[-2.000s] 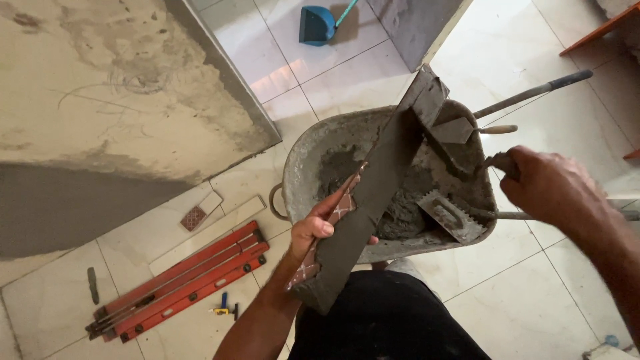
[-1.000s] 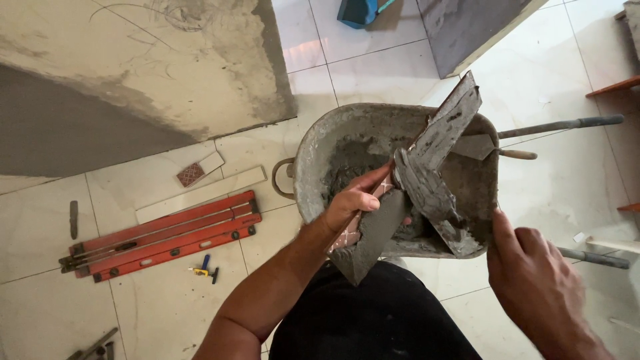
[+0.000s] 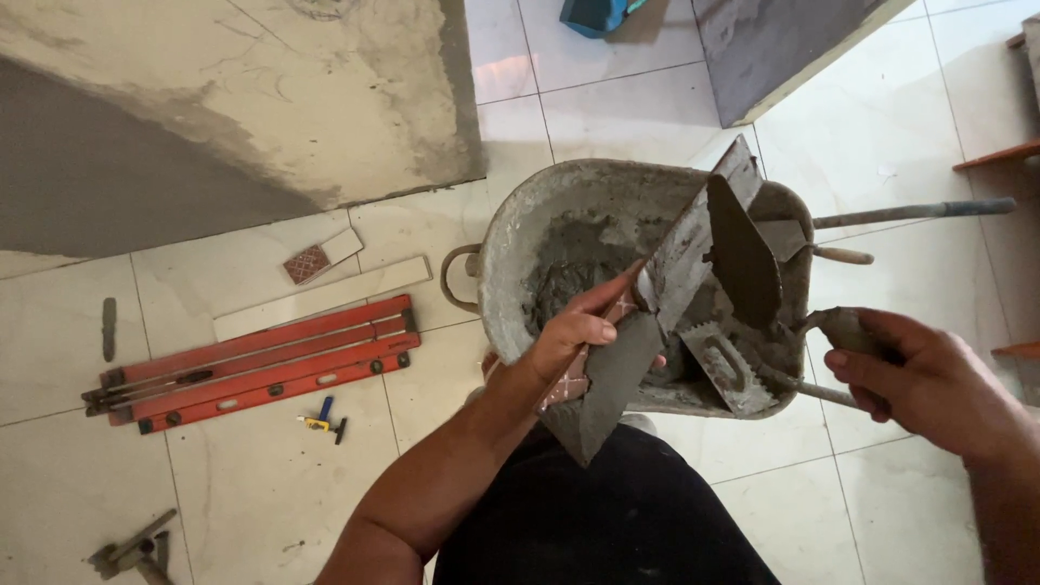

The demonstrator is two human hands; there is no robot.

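Observation:
My left hand (image 3: pixel 581 333) grips a long tile strip (image 3: pixel 686 252) by its edge, tilted over the wheelbarrow tub (image 3: pixel 520 195). Grey mortar (image 3: pixel 621 382) thickly coats the strip's lower part, while its upper part carries only a thin smear. In my right hand (image 3: pixel 910 366) is the handle of a pointed masonry trowel (image 3: pixel 743 252), its blade upright beside the strip's upper part. Wet mortar (image 3: pixel 569 280) lies in the tub. A notched trowel (image 3: pixel 727 366) and another trowel with a wooden handle (image 3: pixel 843 255) rest at the tub's right side.
Left of the wheelbarrow, a red spirit level (image 3: pixel 276 390), a pale tile strip (image 3: pixel 325 296) and a small blue-and-yellow tool (image 3: pixel 325 418) lie on the tiled floor. Dirty hand tools (image 3: pixel 134 548) are at lower left. Wall ends and a blue dustpan (image 3: pixel 593 16) stand beyond.
The strip's upper part was covered in mortar two seconds ago and now shows mostly bare, smeared surface. The trowel has come away from the strip, to its right.

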